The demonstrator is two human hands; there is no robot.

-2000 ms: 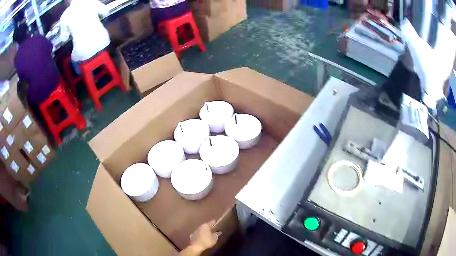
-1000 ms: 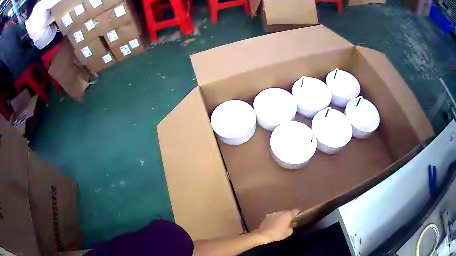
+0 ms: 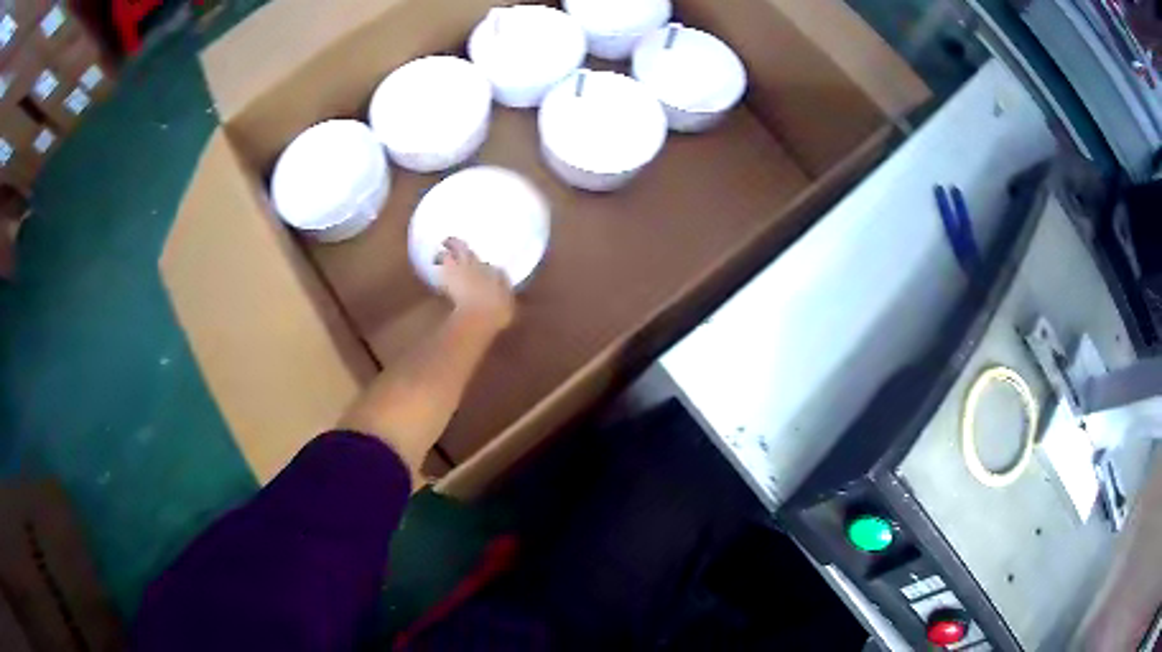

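Observation:
My left hand reaches into the open carton. Its fingers are on the near side of a white round housing, hold it and partly cover its wall. This housing is slightly blurred and stands apart from the other white housings behind it, some with a short dark slot or strip. A blurred skin-coloured shape, likely part of my right arm, is cut off at the lower right edge. What my right hand does cannot be told.
Right of the carton is a light bench with blue-handled nippers. The press plate bears a yellowish ring and a metal fixture. Its front panel has a green button and a red button.
My left hand has moved from the carton's near edge onto the front housing, which has shifted away from its neighbours towards me. The view has turned, showing more of the press; a blurred skin-coloured shape appears lower right.

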